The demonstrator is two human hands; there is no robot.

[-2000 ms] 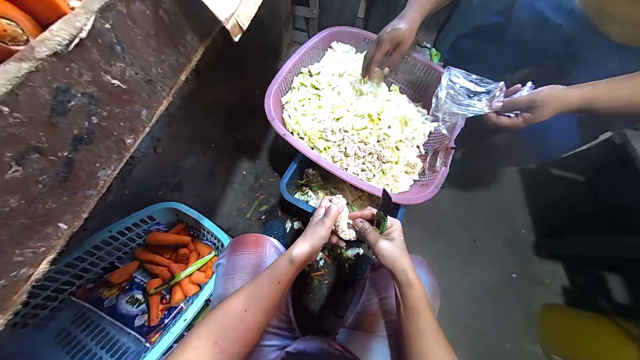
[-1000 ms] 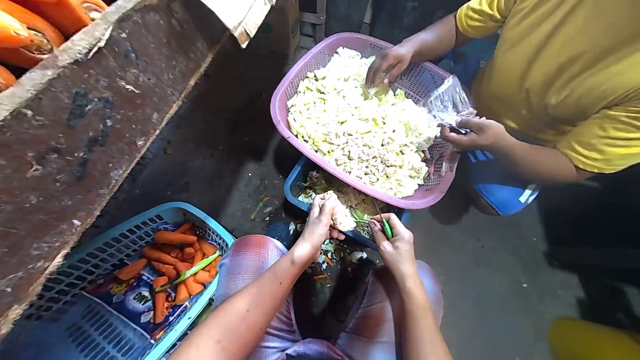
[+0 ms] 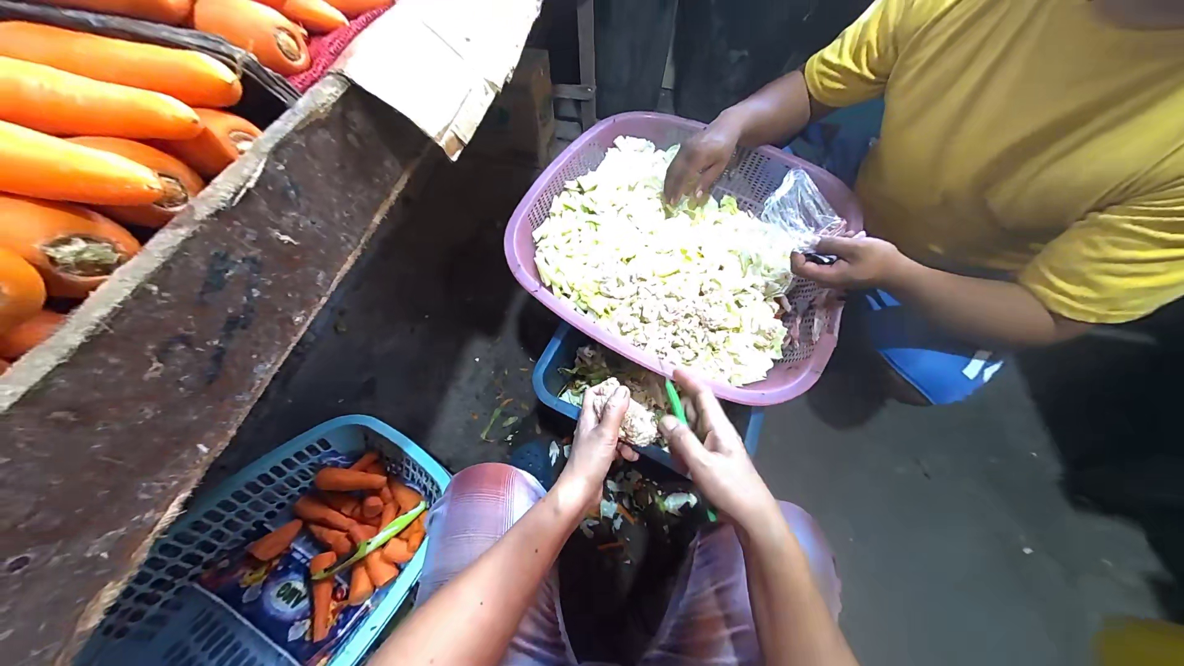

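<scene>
My left hand (image 3: 597,444) grips a pale piece of cauliflower (image 3: 636,416) above my lap. Close beside it on the right, my right hand (image 3: 717,453) is closed around a green-handled knife (image 3: 676,401); its blade cannot be made out. Just beyond my hands, a pink perforated plastic basket (image 3: 592,326) holds a heap of chopped pale-green and white vegetable (image 3: 657,268). Beneath that basket is a blue plastic container (image 3: 552,370) with vegetable scraps in it.
Facing me, a person in a yellow shirt (image 3: 1008,120) has one hand in the chopped heap and holds a clear plastic bag (image 3: 800,208). Cut carrots (image 3: 356,509) lie in a blue basket (image 3: 370,427) at lower left. A wooden stall edge (image 3: 203,314) with large carrots (image 3: 102,102) stands at left.
The other person's yellow shirt, out of sight two seconds ago, now shows at right. In my right hand, the knife's green handle stands more upright than one second ago.
</scene>
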